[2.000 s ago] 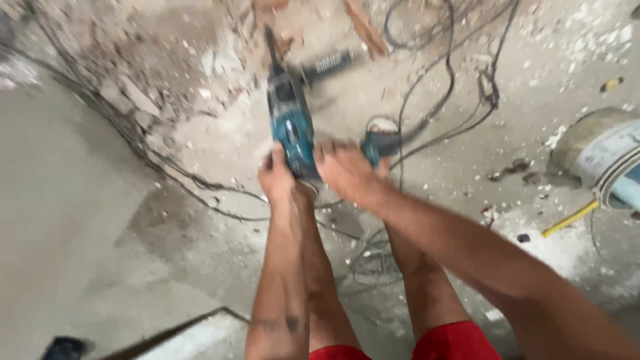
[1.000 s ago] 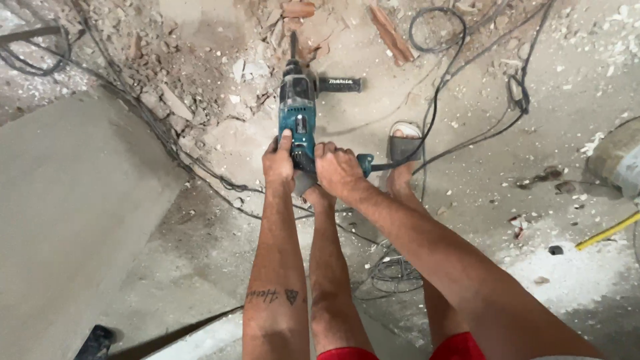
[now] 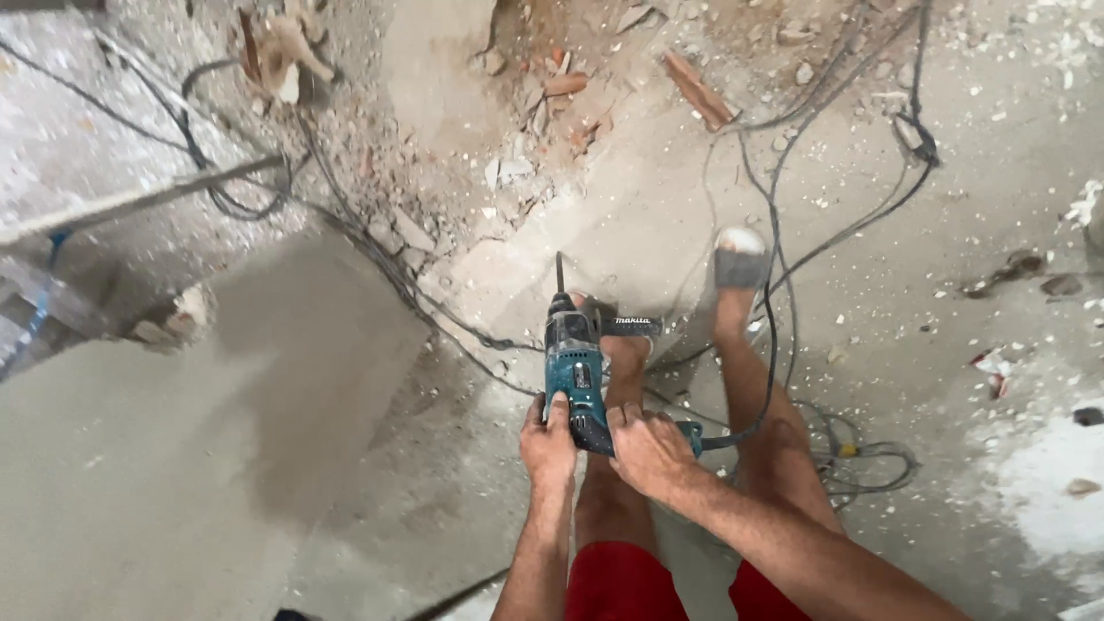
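A teal and black Makita rotary hammer (image 3: 576, 371) is held between my two hands, its steel bit (image 3: 560, 272) pointing away from me over the floor. My left hand (image 3: 549, 440) grips the left side of the tool's body near its rear, thumb on top. Around the rear handle closes my right hand (image 3: 649, 448), which hides most of that handle. A black side handle (image 3: 632, 326) sticks out to the right of the tool's front. From the teal handle end, the dark power cord (image 3: 733, 438) runs right and then up past my leg.
Broken masonry rubble (image 3: 414, 233) and a long brick shard (image 3: 697, 90) lie on the dusty floor ahead. Cables (image 3: 371, 250) cross at left and right, with a coil (image 3: 871, 466) beside my leg. My sandalled foot (image 3: 740, 259) stands right of the tool. A plank (image 3: 138, 200) lies at left.
Both hands have brought the rotary hammer back toward my legs, its bit now farther from the brick pieces. The grip stays the same. The view has shifted.
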